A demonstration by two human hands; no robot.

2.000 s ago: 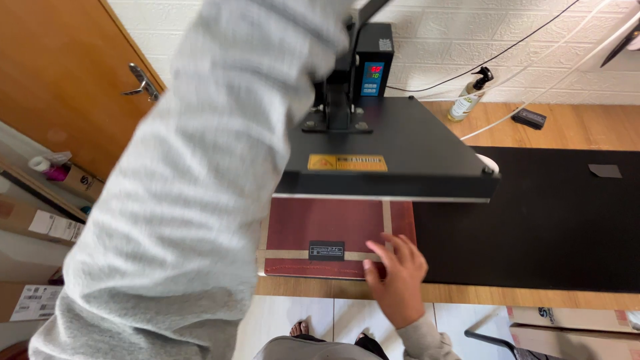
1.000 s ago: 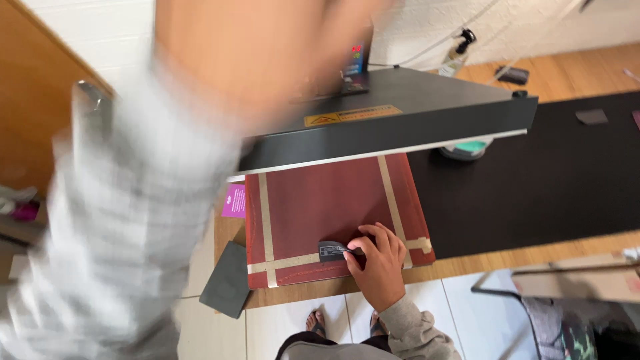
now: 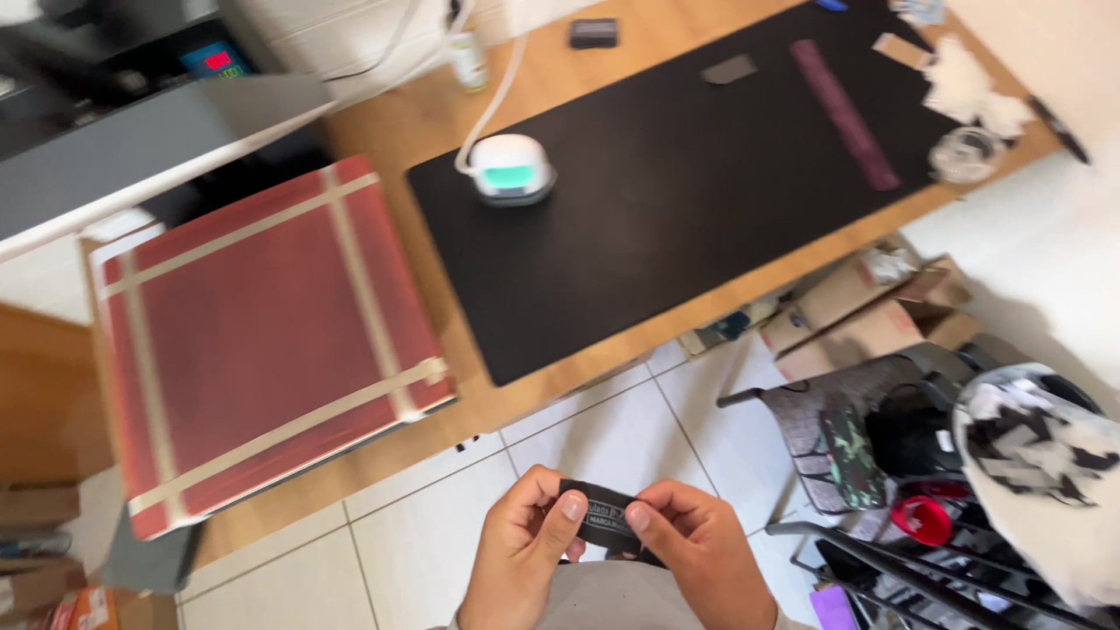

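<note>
A small black printed label (image 3: 604, 514) is stretched between my two hands, low in the view and in front of my body. My left hand (image 3: 525, 547) pinches its left end between thumb and fingers, and my right hand (image 3: 704, 547) pinches the right end. To the upper left, the heat press's red-covered lower platen (image 3: 262, 341), crossed by strips of beige tape, lies uncovered. Part of the dark upper platen (image 3: 131, 144) shows above it, with a lit display (image 3: 216, 59) behind. A small white heat press (image 3: 512, 171) with a teal front stands on the black mat (image 3: 612, 227).
On the mat lie a maroon strip (image 3: 844, 114) and a grey scrap (image 3: 728, 69). White scraps (image 3: 962, 83) and a clear round container (image 3: 966, 155) are at the table's right end. A chair (image 3: 814, 437) and a bin of scraps (image 3: 1041, 437) stand at the lower right.
The black label, earlier on the red platen, is now off it and in both hands. My left arm has come down from the upper platen. The view has swung right.
</note>
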